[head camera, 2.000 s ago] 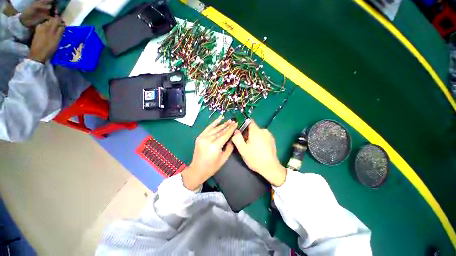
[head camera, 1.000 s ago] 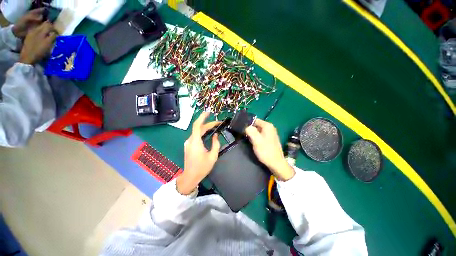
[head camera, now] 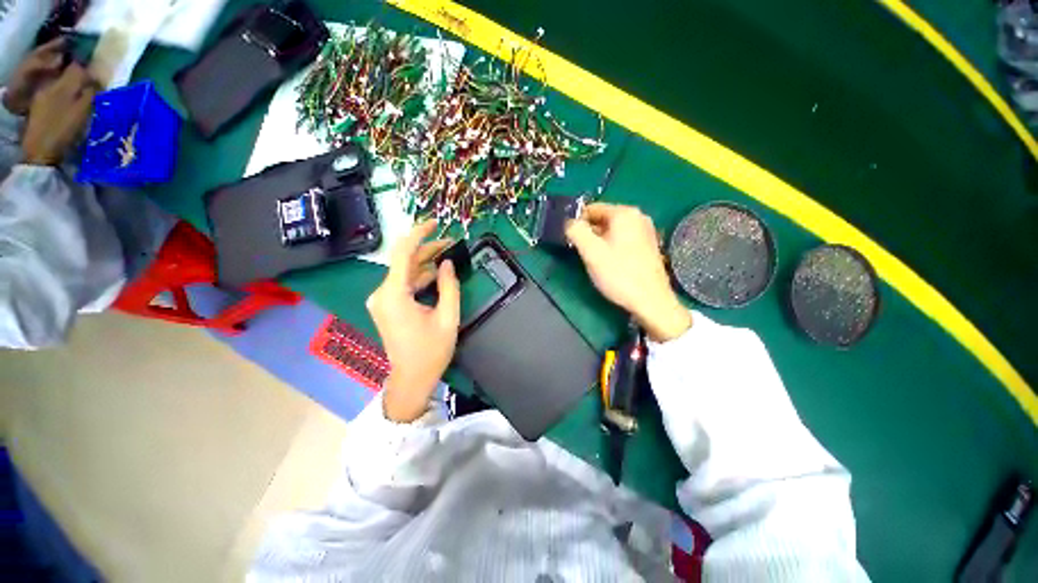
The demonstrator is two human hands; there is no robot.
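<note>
A black device housing [head camera: 529,359] lies flat on the green bench in front of me, its oval opening at the upper end. My left hand [head camera: 419,302] is at its upper left and holds a small black part [head camera: 456,260] between thumb and fingers. My right hand [head camera: 620,253] is to the upper right of the housing and holds a dark square piece [head camera: 555,220] by its edge, beside the wire harnesses [head camera: 484,148]. The electric screwdriver [head camera: 625,382] lies right of the housing, partly by my right sleeve.
Two screw dishes [head camera: 722,255] [head camera: 833,296] stand at right. Another housing with a module [head camera: 245,233] and one more [head camera: 228,80] lie at left. A blue bin [head camera: 131,134] is beside a neighbour's hands. A red stool [head camera: 182,279] and red slotted strip [head camera: 351,353] are lower left.
My hands have moved apart, each with a dark piece, the right one up and right. The housing's opening is now uncovered. The view has shifted, and a black object shows at lower right.
</note>
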